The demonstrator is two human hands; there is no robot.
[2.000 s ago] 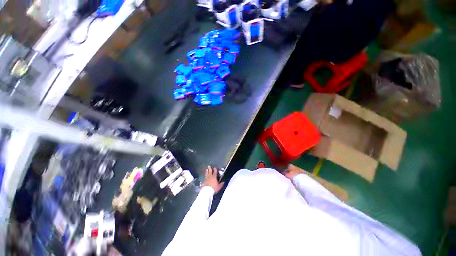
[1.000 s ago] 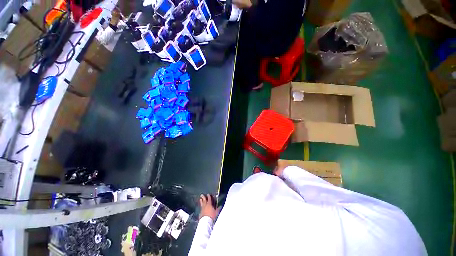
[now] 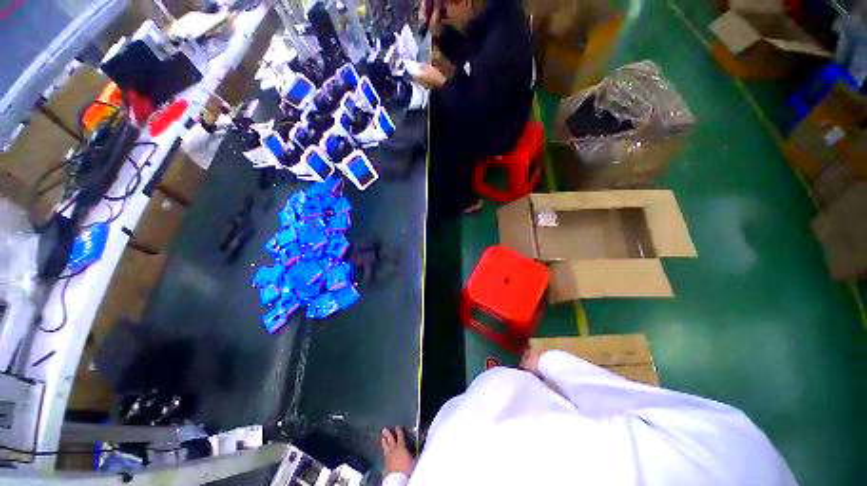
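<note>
My left hand (image 3: 394, 448) rests on the edge of the dark bench (image 3: 371, 384) at the bottom, fingers spread and nothing seen in it. My right hand (image 3: 534, 357) is small and partly hidden by the white sleeve, beside the lower edge of the red stool (image 3: 510, 285); whether it touches or grips the stool is unclear. A pile of blue modules (image 3: 306, 256) lies on the bench ahead of my left hand. White housings (image 3: 302, 469) lie left of that hand, cut off by the frame's bottom edge.
Semi-assembled units (image 3: 337, 142) stand beyond the blue pile. A person in dark clothes (image 3: 485, 81) sits on another red stool (image 3: 513, 169). An open carton (image 3: 599, 233), a flat carton (image 3: 604, 353) and a plastic-covered carton (image 3: 623, 123) stand right. A white shelf frame (image 3: 90, 313) runs left.
The view has turned and tilted up, so the bench runs more upright and the seated person shows more. My left hand stays at the bench edge and my right near the stool.
</note>
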